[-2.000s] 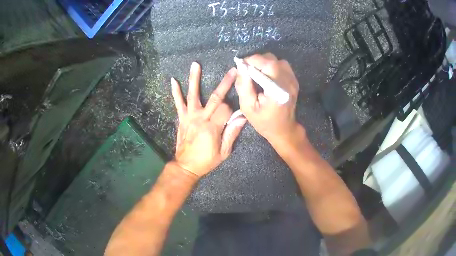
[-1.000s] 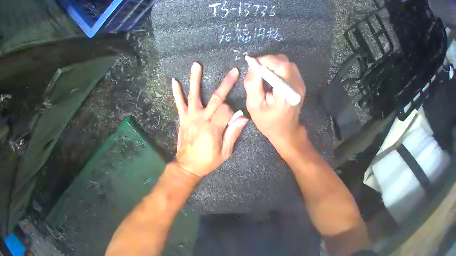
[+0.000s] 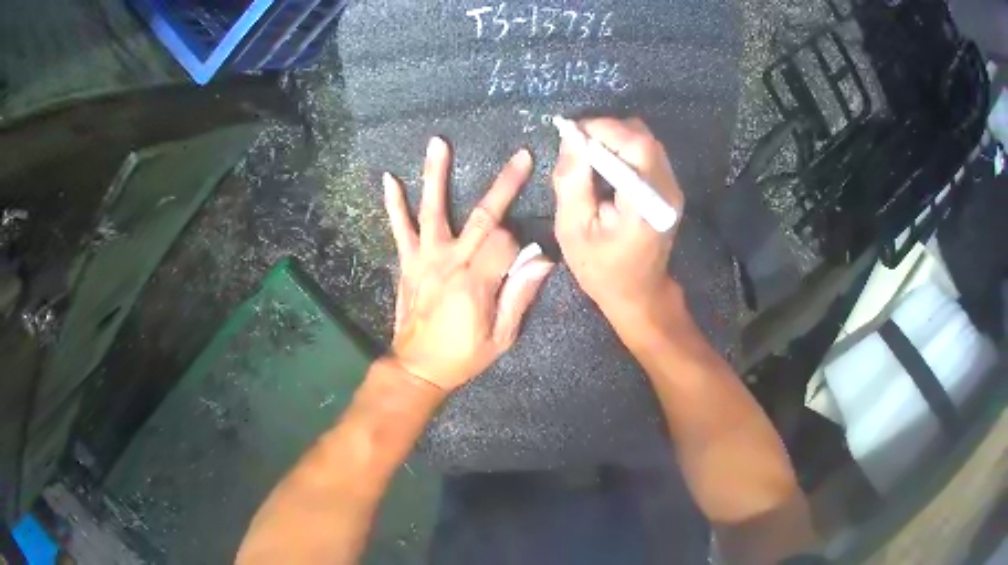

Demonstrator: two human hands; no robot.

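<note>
The dark grey speckled panel bundle (image 3: 575,386) lies in front of me. White handwriting (image 3: 542,22) shows near its far end: "TS-13736", a line of characters, and the start of a third line. My right hand (image 3: 619,210) grips a white marker (image 3: 625,177), its tip on the third line. My left hand (image 3: 453,287) rests on the bundle's left part, three fingers spread. Its thumb and a folded finger pinch a small white piece (image 3: 525,258), perhaps the marker's cap.
A blue crate (image 3: 202,50) is at the upper left. A green plate (image 3: 243,408) lies at the lower left. Black grid frames (image 3: 823,88) stand at the upper right. A white bundle with a black strap (image 3: 901,386) is at the right. Fibres and scraps litter the left side.
My right hand and the marker have moved a little to the right along the third line, and more white marks show there. My left hand has stayed almost in place.
</note>
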